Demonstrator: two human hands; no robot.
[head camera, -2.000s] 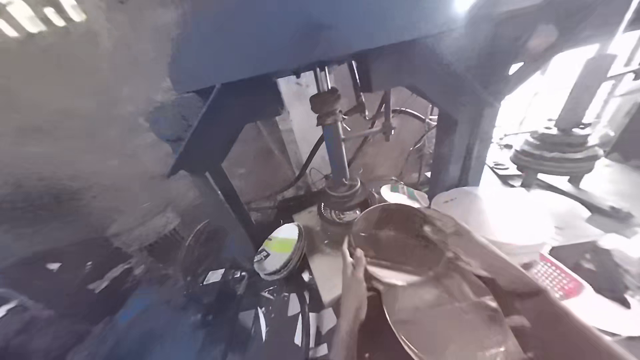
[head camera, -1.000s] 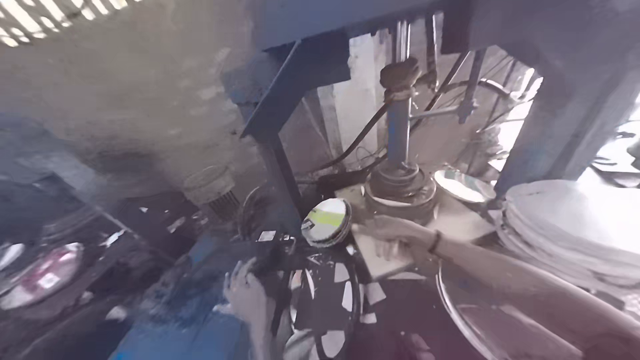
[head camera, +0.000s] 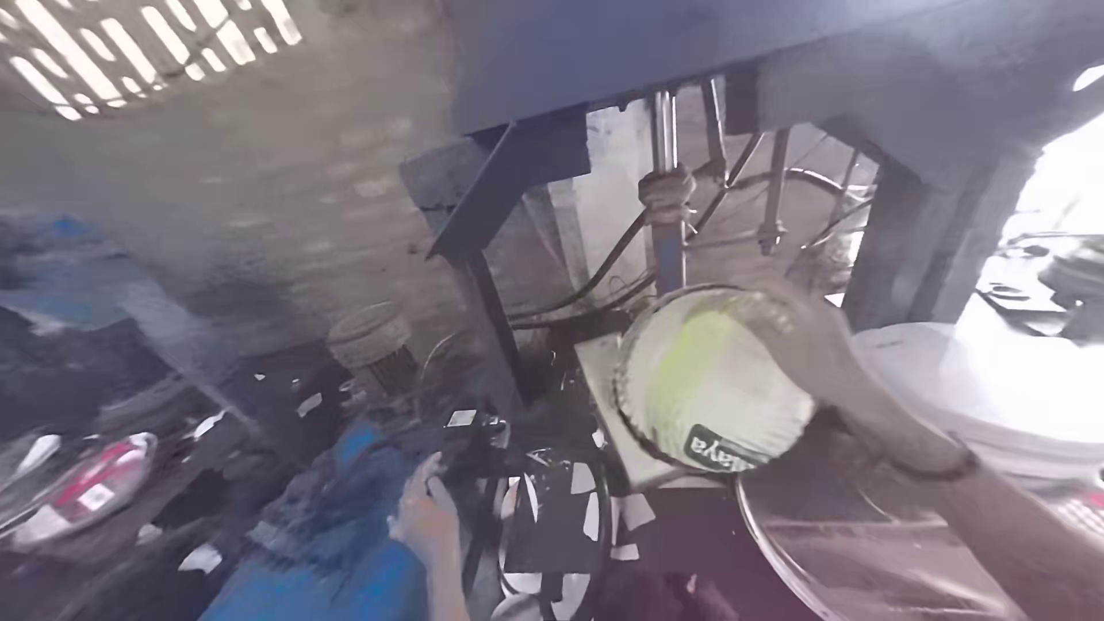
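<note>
My right hand (head camera: 798, 336) grips the far right edge of a round shallow dish (head camera: 707, 379), white and green inside with a dark printed patch. The dish is tilted over the pale square plate at the base of the blue press, covering the lower end of the press's ram (head camera: 668, 250). At lower left, my left hand (head camera: 427, 513) is raised with its fingers apart and holds nothing. A large shiny metal disc (head camera: 871, 552) lies under my right forearm.
The blue steel press frame (head camera: 733, 52) spans above, with hoses behind. Stacked round white sheets (head camera: 931, 379) stand at right. Scraps and a black round rim (head camera: 604, 517) lie below. A ribbed basket (head camera: 371, 336) stands back left, a red and white item (head camera: 95, 487) far left.
The brown round dish held two seconds ago is out of my hands. The green and white dish, earlier lying left of the press base, is now in my right hand, raised before the ram.
</note>
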